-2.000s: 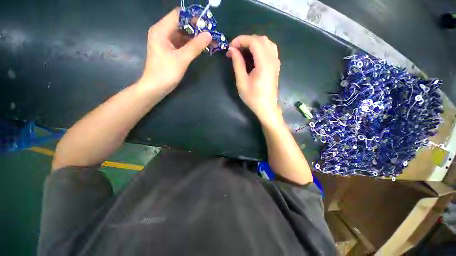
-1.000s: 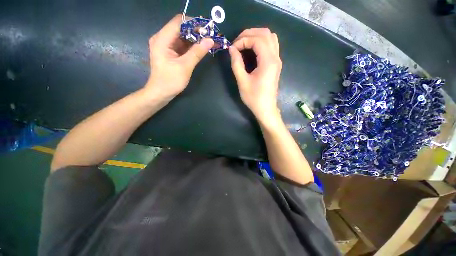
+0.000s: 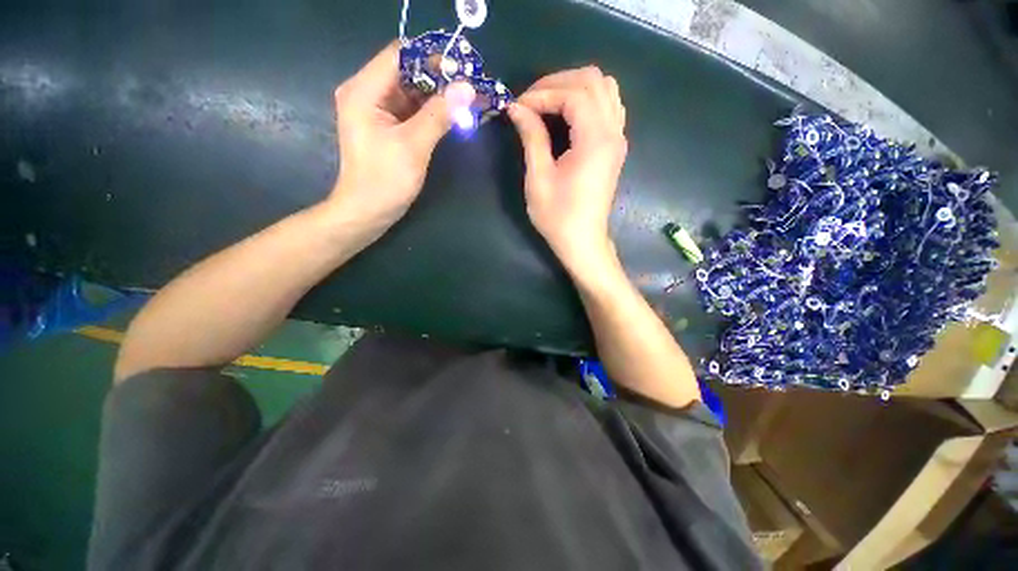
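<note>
My left hand (image 3: 385,139) holds a blue circuit board assembly (image 3: 441,58) by its left and lower edges, above the dark green surface. A bright blue-white LED (image 3: 463,116) glows beside my left thumb tip. A pale disc (image 3: 471,11) with a hole stands on a white wire at the top of the frame. My right hand (image 3: 575,145) pinches the right end of the board between thumb and index finger. The contact between these fingertips and the board is too small to see in detail.
A large pile of blue boards (image 3: 848,257) with white wires lies at the right, partly on cardboard. A small green-and-white piece (image 3: 683,242) lies beside it. A pale metal rail (image 3: 781,69) curves behind. Open cardboard boxes (image 3: 826,474) stand below the pile.
The LED glows now and was dark before. The white disc stood higher than at two seconds ago, then moved slightly left and up. Both hands stay almost in place.
</note>
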